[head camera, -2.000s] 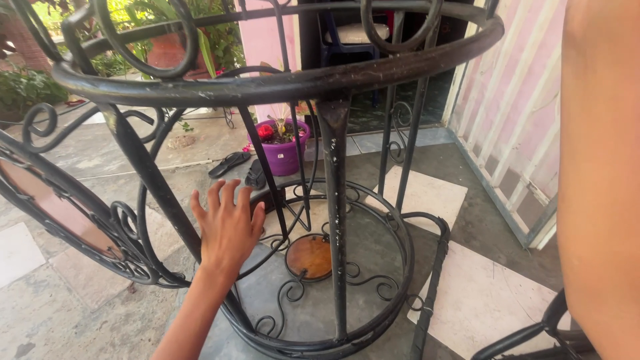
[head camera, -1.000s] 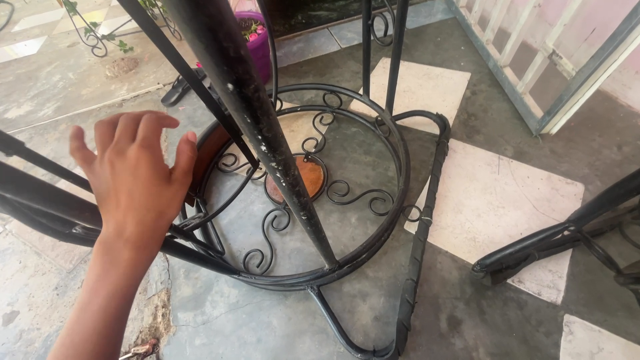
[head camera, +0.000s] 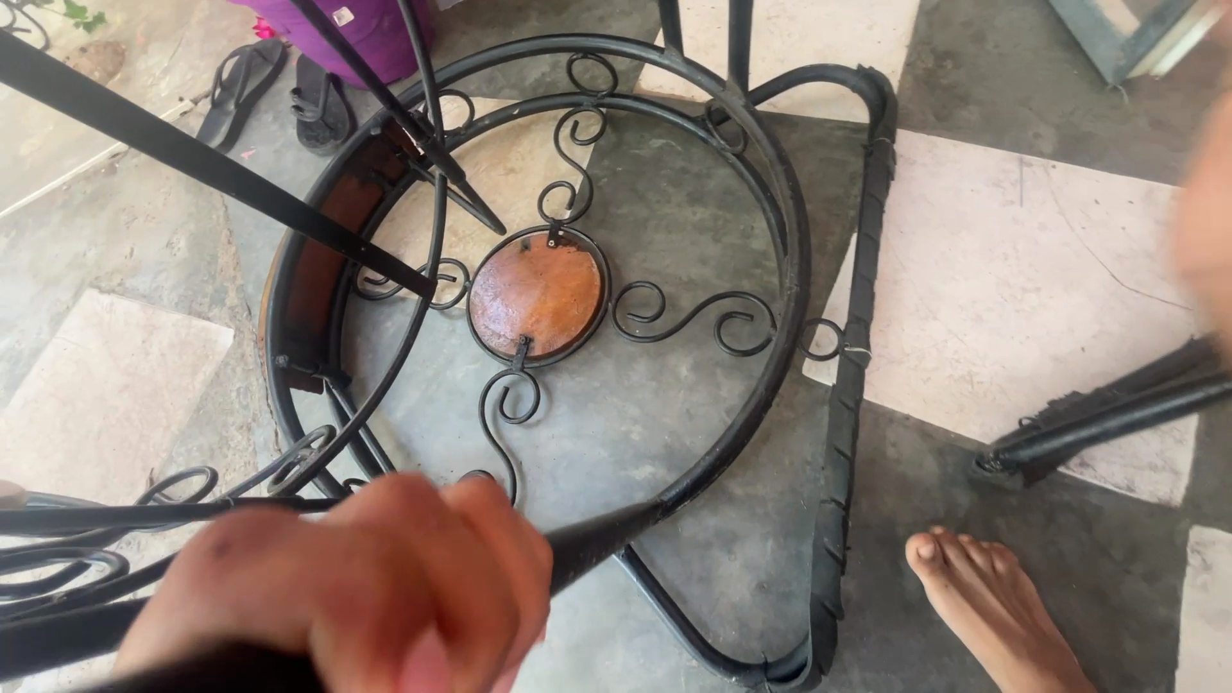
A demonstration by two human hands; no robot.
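A black metal frame with two stacked rings (head camera: 794, 260) and scrollwork stands on the floor, with a round brown disc (head camera: 537, 294) at its centre. Large in the lower left, my left hand (head camera: 385, 577) is closed around a thick black metal bar (head camera: 611, 539) that meets the ring. Part of my right hand or arm (head camera: 1203, 221) shows blurred at the right edge; its fingers cannot be made out. A curved brown panel (head camera: 332, 241) sits between the rings on the left. Slim black rods rise from the frame at the upper left.
My bare foot (head camera: 991, 606) is at the lower right, near another black metal leg (head camera: 1107, 423). A wrapped black base bar (head camera: 847, 414) runs beside the rings. Black flip-flops (head camera: 241, 91) lie by a purple pot (head camera: 356, 34). A metal-edged panel corner (head camera: 1116, 48) is at the upper right.
My left hand, open with spread fingers earlier, has closed around the thick bar. The view has tilted down and come closer to the frame's base.
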